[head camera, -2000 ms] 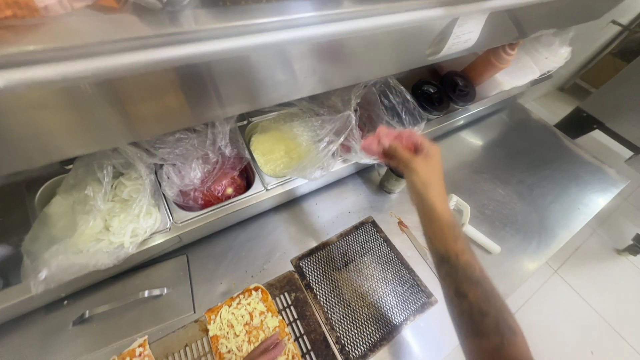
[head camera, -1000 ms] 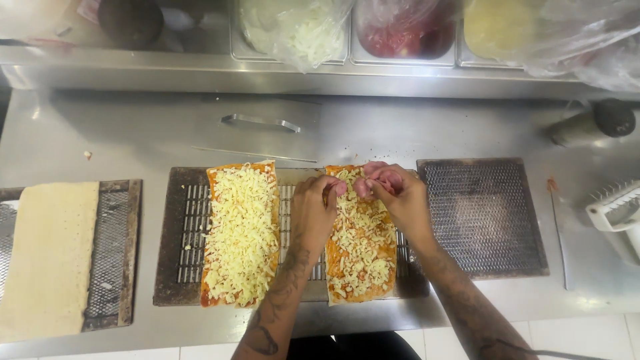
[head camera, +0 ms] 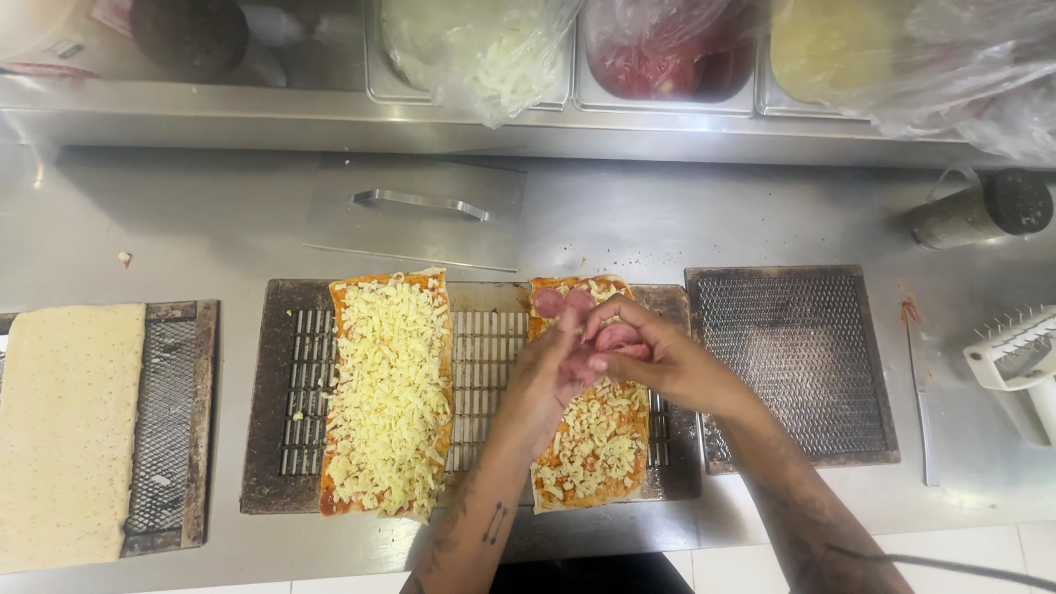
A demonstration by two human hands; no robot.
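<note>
Over the upper half of the right rectangular pizza (head camera: 590, 445) are both my hands, close together. My right hand (head camera: 660, 355) holds a small bunch of pink sausage slices (head camera: 620, 337). The fingers of my left hand (head camera: 540, 375) pinch pink slices beside it; how many is hidden. Two slices (head camera: 547, 303) lie at the top of this pizza, on shredded cheese and red sauce. To the left, a second rectangular pizza (head camera: 388, 396) is thickly covered with shredded cheese. Both rest on a dark slotted metal tray (head camera: 487, 363).
Pale flat dough (head camera: 70, 429) lies on a mesh tray (head camera: 169, 429) at the left. Right of the pizzas are a mesh tray (head camera: 792, 363), a thin metal spatula (head camera: 922, 412), a spiked roller (head camera: 1019, 351) and a dark-lidded shaker (head camera: 982, 210). Plastic-covered food tubs (head camera: 470, 103) line the back shelf.
Two seconds ago my right hand held pink slices near the tubs. Since one second ago, slices have come to lie on the right pizza's top edge, and both hands have moved slightly down it.
</note>
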